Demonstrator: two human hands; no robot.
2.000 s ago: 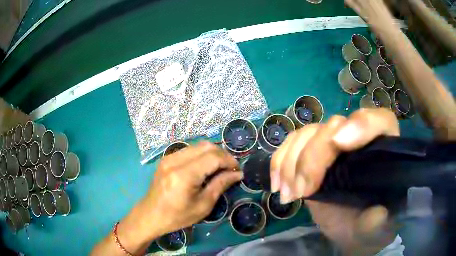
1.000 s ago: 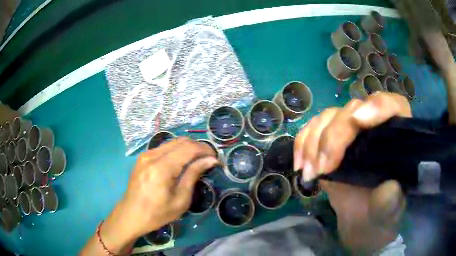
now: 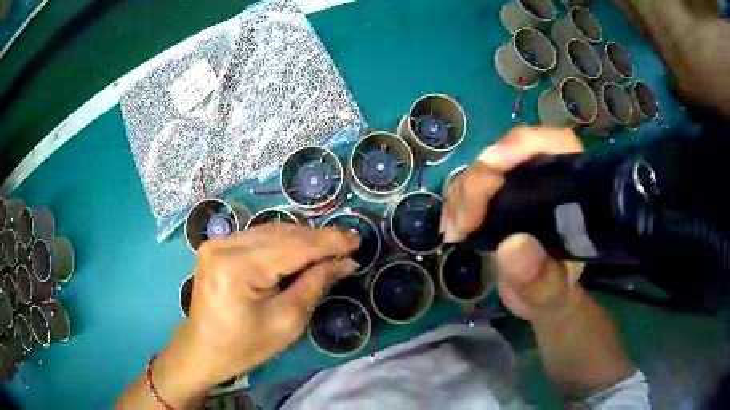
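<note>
Several grey-brown housings, such as this one point(image 3: 401, 291), stand in a cluster in front of me with dark round motor units inside. My left hand point(image 3: 264, 292) is over the left of the cluster, thumb and forefinger close together at the rim of a middle housing point(image 3: 369, 232). Whether a screw is between them is too small to tell. My right hand point(image 3: 512, 216) is closed around the black electric screwdriver point(image 3: 600, 208), right of the cluster. The driver's tip is hidden by my fingers.
A clear bag of screws point(image 3: 248, 112) with a white label lies behind the cluster. More housings stand at the left edge point(image 3: 28, 272) and at the upper right point(image 3: 567, 100). Another person's arm point(image 3: 688, 48) is at the upper right. A white edge strip point(image 3: 72, 136) borders the green bench.
The view has shifted, so bag and housings sit further up and left. My left hand stays low over the cluster. The right hand with the screwdriver has drawn away to the right of the middle housing.
</note>
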